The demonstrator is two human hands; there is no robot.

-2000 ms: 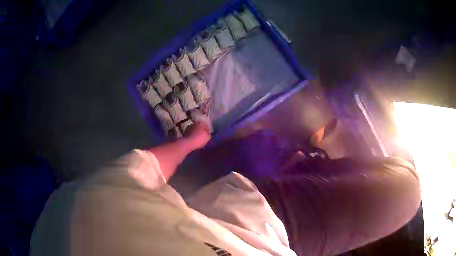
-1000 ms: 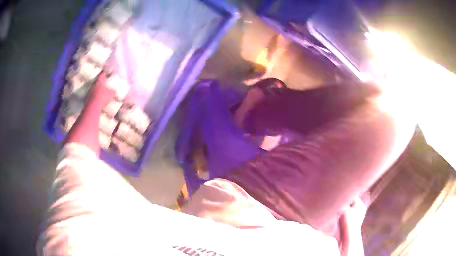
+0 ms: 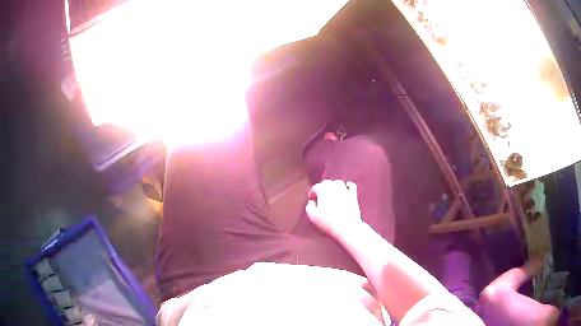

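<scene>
The blue crate (image 3: 121, 270) is at the lower left, cut off by the bottom edge. Its bottom has a grey-white liner, and a row of pale bundles (image 3: 60, 298) lies along its left side. My right hand (image 3: 334, 200) is over my lap, overexposed, with the fingers partly curled; no object shows in it, but its inside is hidden. My left hand is not in view.
A glaring worktable (image 3: 159, 70) is at the upper left. A second bright table (image 3: 509, 76) at the right has small looped parts along its near edge. Another person's hand (image 3: 519, 299) seems to be at the lower right. Wooden bars (image 3: 471, 223) stand below.
The view has swung right, so the crate now sits at the lower left and the right table shows. My left hand, earlier at the bundles, has left view. My right hand has come into view.
</scene>
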